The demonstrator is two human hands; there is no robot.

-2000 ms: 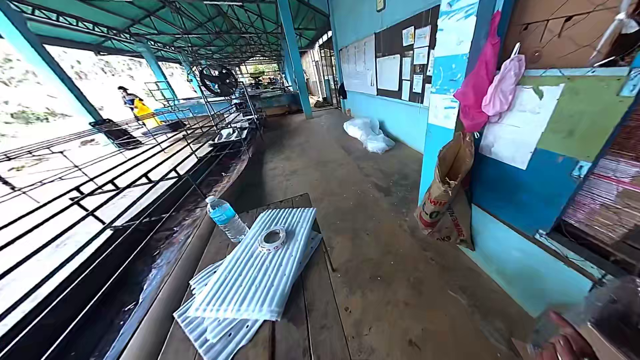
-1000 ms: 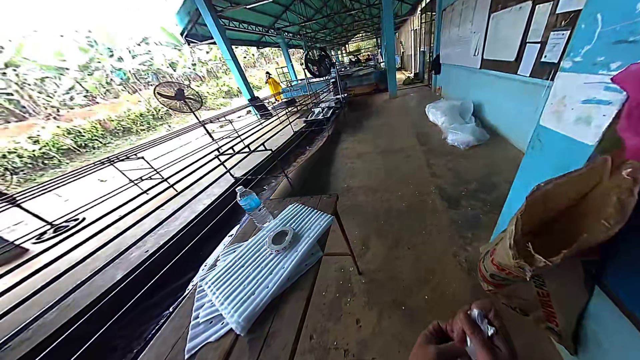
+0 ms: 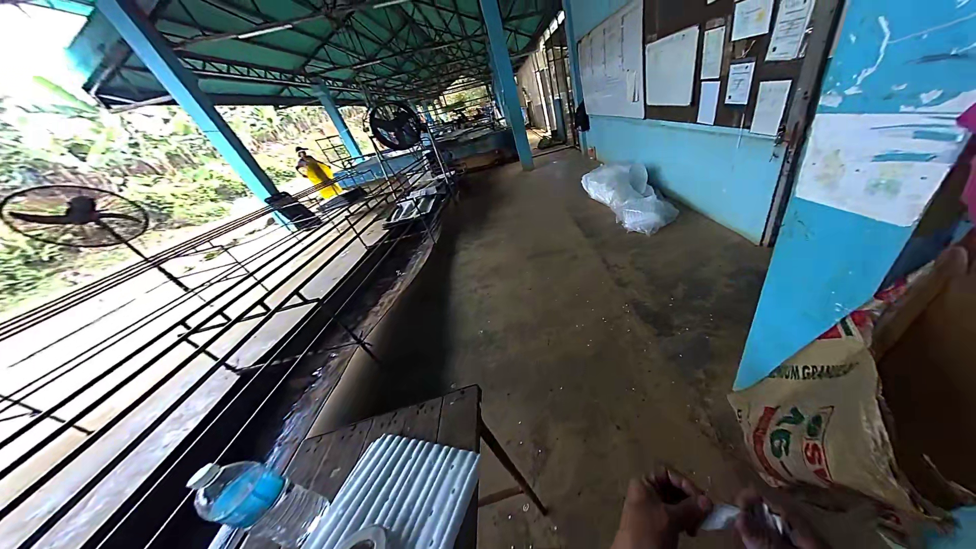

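Note:
At the lower right, my left hand point(image 3: 662, 507) and my right hand point(image 3: 774, 522) are close together, both pinching a small crumpled piece of whitish, clear plastic point(image 3: 720, 518) between them. Left of them, a wooden table point(image 3: 450, 415) carries a stack of white ribbed foam sheets point(image 3: 408, 488). A roll of tape point(image 3: 367, 538) lies on the sheets, cut off by the lower edge of the view. Beside the stack a clear plastic water bottle point(image 3: 255, 499) with a blue label leans at an angle.
An open printed sack point(image 3: 823, 415) stands at the right against a blue post. Clear plastic bags point(image 3: 629, 194) lie on the concrete floor by the wall. Metal rails point(image 3: 229, 313) run along the left, with a fan point(image 3: 80, 213) and, farther off, a person in yellow point(image 3: 316, 174).
Two seconds ago one hand was seen at the lower right, with clear plastic; now both hands are together on a small piece. The view has swung right, then back toward the walkway.

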